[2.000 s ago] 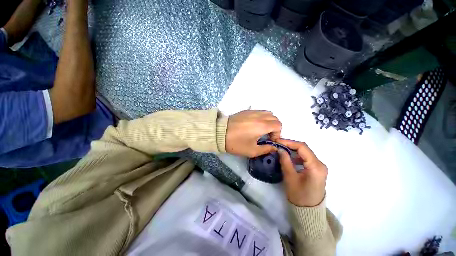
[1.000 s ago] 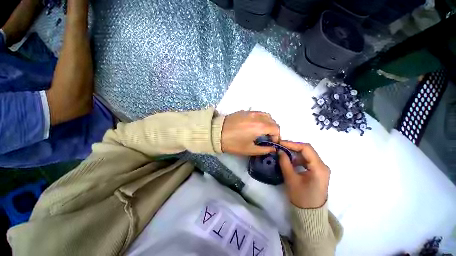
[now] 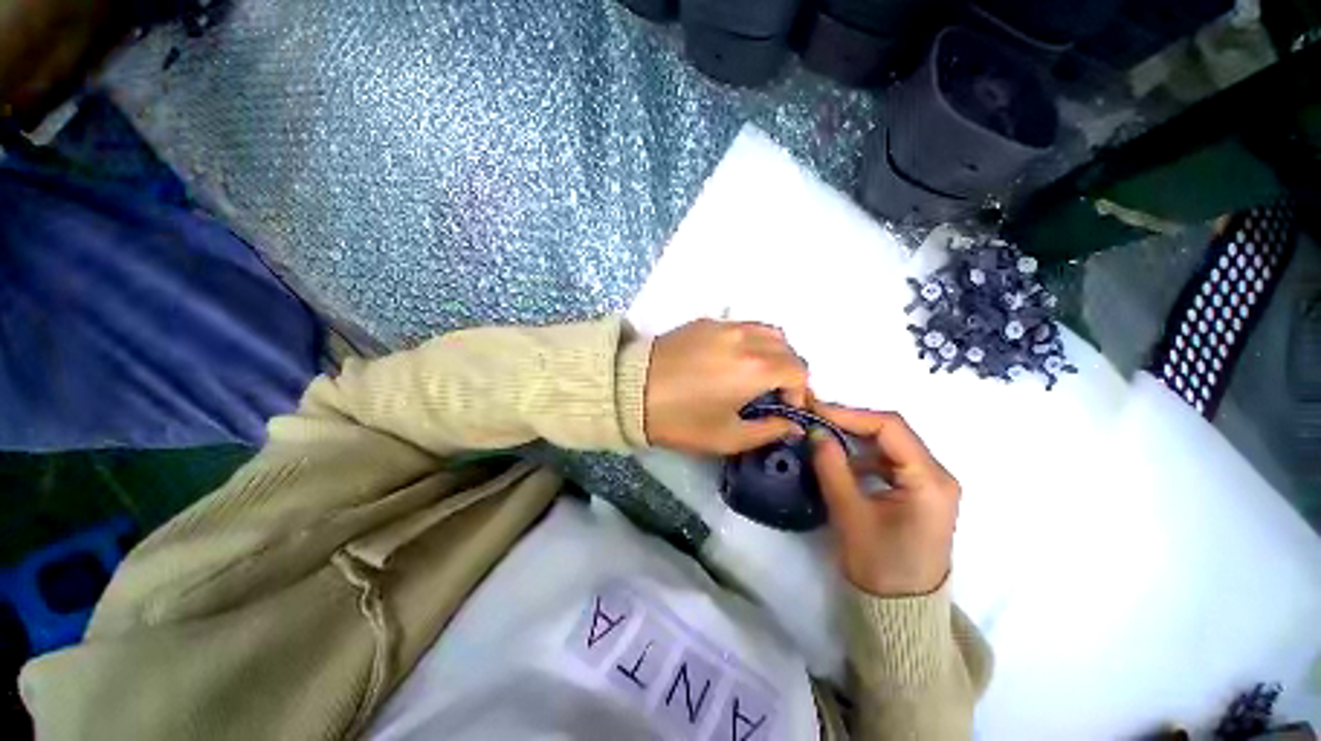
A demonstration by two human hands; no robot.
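Observation:
A dark housing cup [image 3: 775, 485] lies on the white foam sheet [image 3: 1072, 507], close in front of my body. A thin dark curved strip [image 3: 797, 417] runs over the cup's upper side between my fingers. My left hand [image 3: 724, 388] holds the strip's left end, with the fingers bent over the cup's upper left side. My right hand [image 3: 895, 500] pinches the strip's right end between thumb and forefinger, at the cup's right side. The fingers hide part of the cup's rim and the strip's ends.
A pile of small black clips [image 3: 988, 311] with pale round centres lies on the foam's far side. Stacked dark housings [image 3: 968, 116] stand at the back right. Bubble wrap [image 3: 478, 174] covers the bench at the left. A person's blue clothing [image 3: 131, 290] is at far left.
The person at the left has moved; their bare forearm and sleeve are no longer stretched out over the bubble wrap. My hands and the cup have barely shifted.

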